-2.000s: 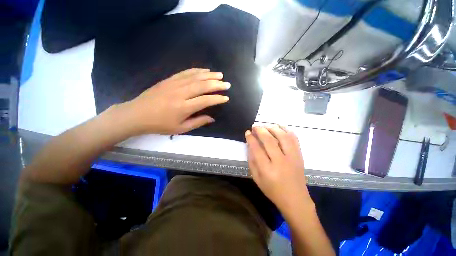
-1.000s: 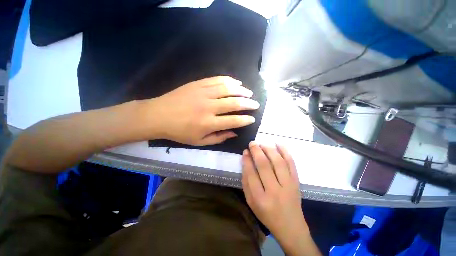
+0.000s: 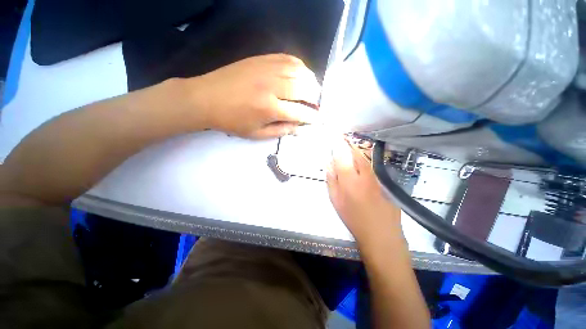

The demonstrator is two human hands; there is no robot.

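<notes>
Black cloth [image 3: 247, 32] lies on the white table to the left of the sewing machine head [image 3: 462, 58]. My left hand [image 3: 263, 96] lies on the cloth's near edge, with its fingertips in bright glare beside the machine. My right hand [image 3: 360, 186] is under the machine head near the needle area, its fingertips washed out by the glare. Whether the right fingers hold cloth cannot be told. The needle and foot are not clear in the glare.
Another black piece [image 3: 83, 29] lies at the far left. A smartphone [image 3: 480, 207] lies at the right behind a dark curved bar [image 3: 443, 234]. A small dark item [image 3: 277, 168] lies on the table between my hands. Blue bins [image 3: 472, 295] are below the grey table edge [image 3: 225, 230].
The cloth and my left hand have moved away from the front edge. My right hand has moved up to the needle area. The view has shifted, and the machine head appears larger.
</notes>
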